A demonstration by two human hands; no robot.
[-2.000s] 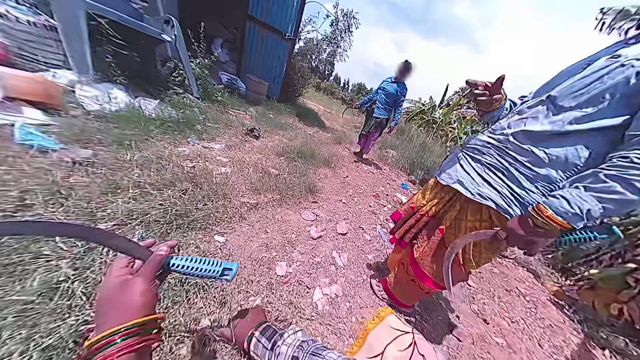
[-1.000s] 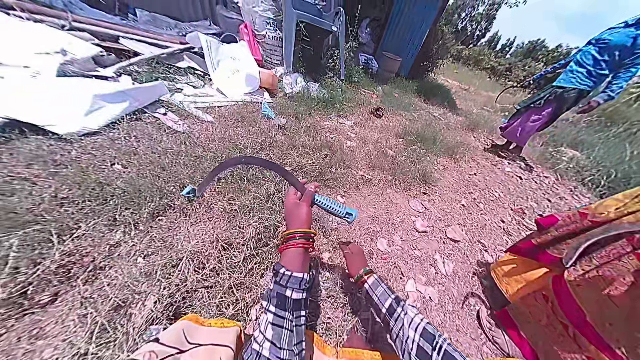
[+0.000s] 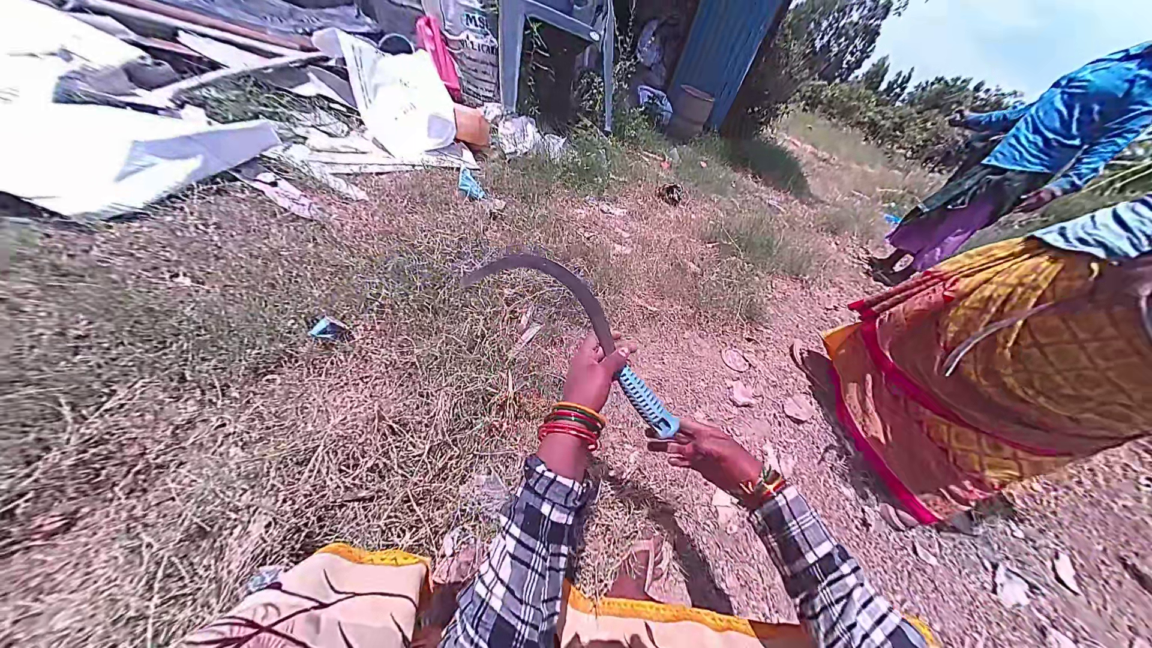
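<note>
A sickle with a curved dark metal blade (image 3: 580,292) and a ribbed light-blue plastic handle (image 3: 646,402) is out in front of me over dry grass. My left hand (image 3: 594,371), with several bangles at its wrist, is closed around the sickle where the blade meets the handle. The blade arcs up and to the left. At the handle's lower end, the fingers of my right hand (image 3: 711,453) touch or lie just beside it; whether they grip it is hard to tell.
A person in a yellow and red garment (image 3: 972,387) stands close at right, a curved blade (image 3: 999,333) beside them. Beyond is a person in a blue top (image 3: 1062,126). White sheets (image 3: 117,153), a plastic chair (image 3: 553,18) and a bucket (image 3: 690,110) lie or stand farther off. Stones (image 3: 797,408) dot the path.
My right hand has come up to the end of the sickle's handle. The blue piece at the blade's tip is off it; a blue piece now lies on the grass at left.
</note>
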